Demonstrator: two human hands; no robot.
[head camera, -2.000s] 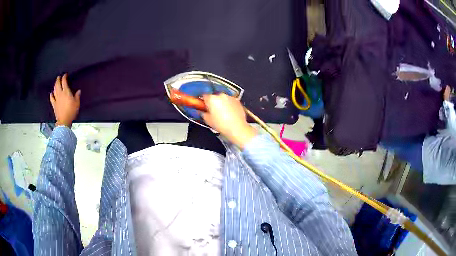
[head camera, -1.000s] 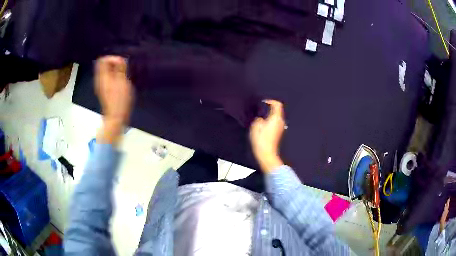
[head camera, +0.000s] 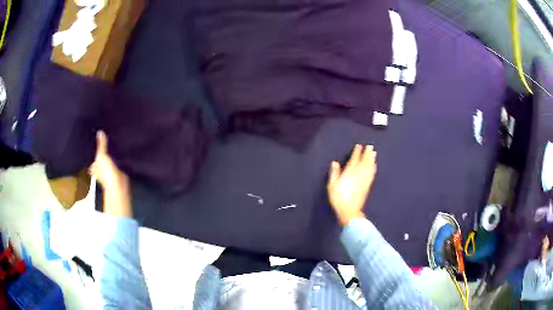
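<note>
My left hand (head camera: 110, 175) is at the lower edge of a folded dark plum garment piece (head camera: 157, 145), which lies partly over the tan-brown board at the left; whether the fingers grip it cannot be told. My right hand (head camera: 353, 184) is over the dark table cover (head camera: 273, 224), fingers spread, holding nothing. More dark plum pieces (head camera: 291, 60) lie overlapped at the upper middle, with small white interlining pieces (head camera: 398, 100) at their right ends. The steam iron (head camera: 445, 242) stands apart at the table's lower right, not held.
The brown board (head camera: 112, 42) bears white scraps. A white tape roll (head camera: 490, 217) and yellow scissor handles (head camera: 470, 243) are right of the iron. Thread bits lie on the cover. A blue basket (head camera: 36, 293) is at lower left. Another person's arm (head camera: 541, 272) shows at the right edge.
My hands have left the iron, which now stands at the right. The view has swung left. A plum piece now lies folded over the board, and my right hand has opened flat.
</note>
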